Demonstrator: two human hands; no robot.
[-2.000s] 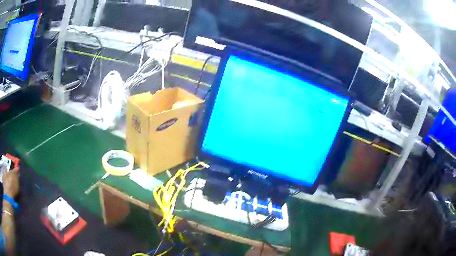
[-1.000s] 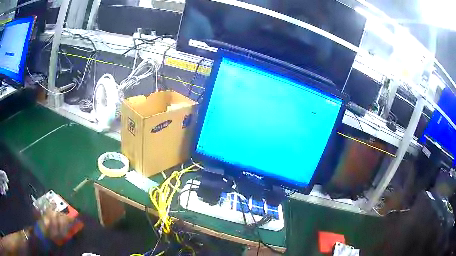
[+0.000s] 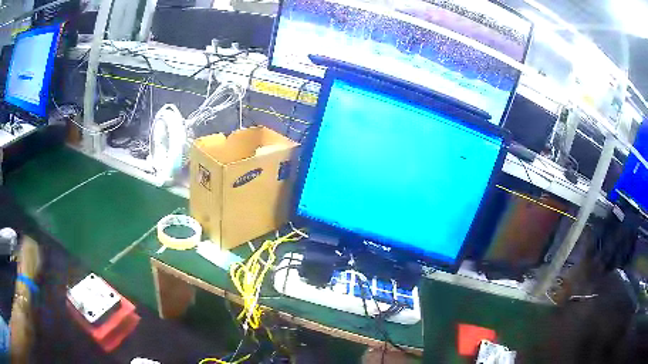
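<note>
Neither of my hands can be made out. A small white patch is cut off by the bottom edge; I cannot tell what it is. A silver-white flat unit lies on red pads on the black mat at the lower left. Another red pad lies at the lower right, with a silver-white unit beside it, cut off by the bottom edge. A yellow network cable hangs bundled over the front of the wooden stand. The monitor shows a plain cyan-blue screen.
A person's forearm with a blue wristband is at the left edge. An open brown carton and a pale tape roll are left of the monitor. A white power strip lies under it. A dark-clothed person is at the right.
The large screen behind the monitor has changed from dark to a bright picture. The other person's hand reached over the left unit and has drawn back to the left edge. The view has shifted slightly.
</note>
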